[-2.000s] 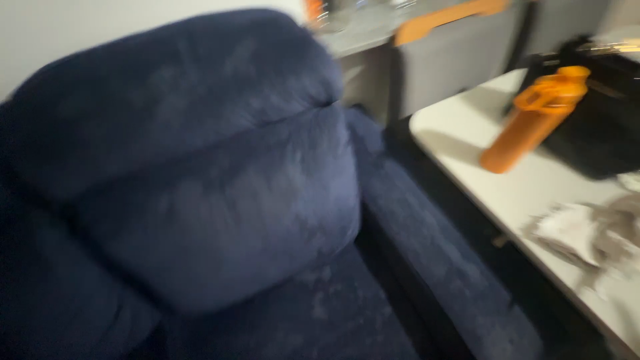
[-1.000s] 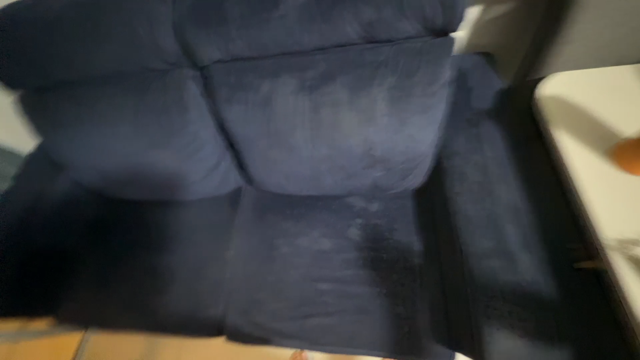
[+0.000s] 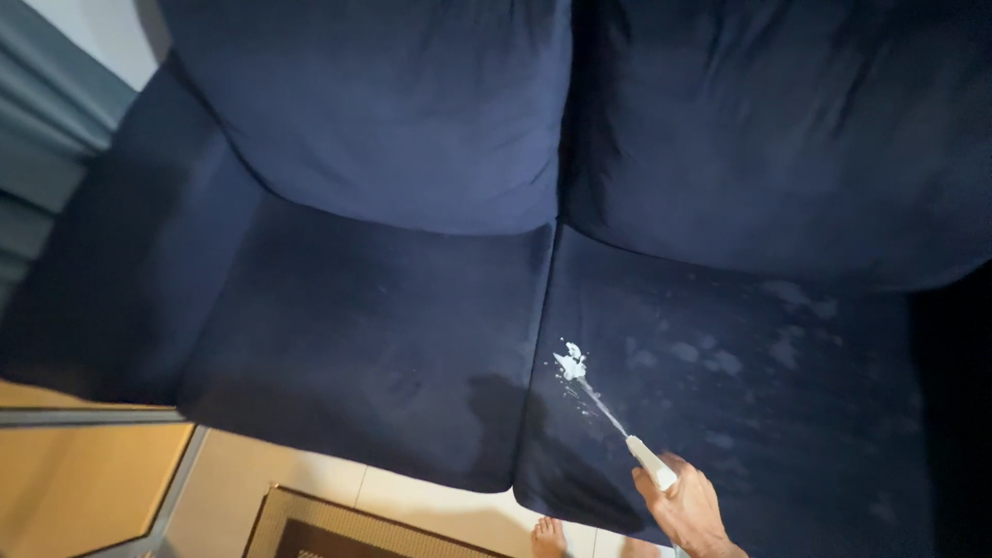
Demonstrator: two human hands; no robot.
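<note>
My right hand [image 3: 686, 500] is wrapped around a white spray nozzle [image 3: 651, 463] above the front of the right seat cushion [image 3: 821, 434]. A thin whitish jet runs from the nozzle tip to a patch of white foam [image 3: 572, 363] on that cushion, near the seam between the two seats. Small droplets lie around the foam. Paler blotches mark the same cushion farther right. The container under my hand is mostly hidden. The sofa is dark blue fabric, and its left seat cushion [image 3: 349, 333] has no foam on it. My left hand is out of view.
Two back cushions [image 3: 403, 108] rise behind the seats. A grey-green curtain [image 3: 46, 132] hangs at the left. Below the sofa are a tiled floor, a patterned rug [image 3: 333, 519], bare feet [image 3: 549, 536] and a wooden panel with a grey edge [image 3: 85, 480].
The view has swung left and down, off the white table. My right hand with the spray nozzle has come into view, and white foam now shows on the right seat cushion.
</note>
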